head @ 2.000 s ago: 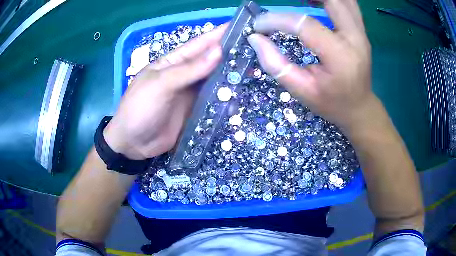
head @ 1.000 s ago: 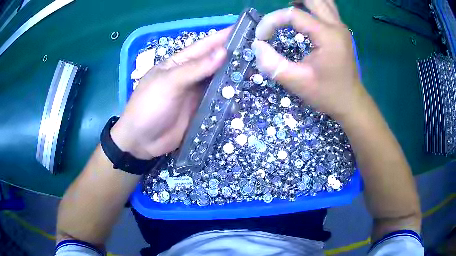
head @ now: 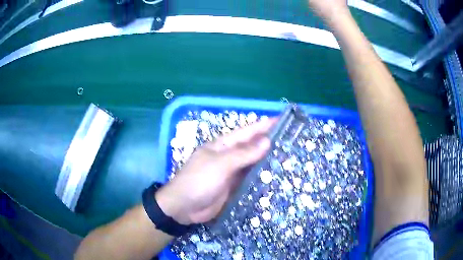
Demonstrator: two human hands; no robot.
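My left hand (head: 213, 177) is closed around a narrow grey metal strip (head: 284, 127), which slants over the tray; its upper end shows past my fingers and its lower part is blurred against the fittings. The blue tray (head: 165, 137) holds a mass of shiny round fittings (head: 299, 203). My right hand (head: 327, 4) is at the top edge of the picture, mostly cut off, with the arm stretched far forward across the bench. Its fingers are out of the picture.
Silver strips (head: 84, 157) lie on the green bench at left. Stacked strips (head: 449, 177) stand at right, partly behind my right forearm. Small rings (head: 168, 94) lie beyond the tray. A long white line (head: 228, 25) crosses the bench; a dark object (head: 124, 12) is at top left.
My right hand has left the strip and reached far forward, out past the tray. My left hand still holds the strip. The view has tilted up, so the tray and bench things sit lower.
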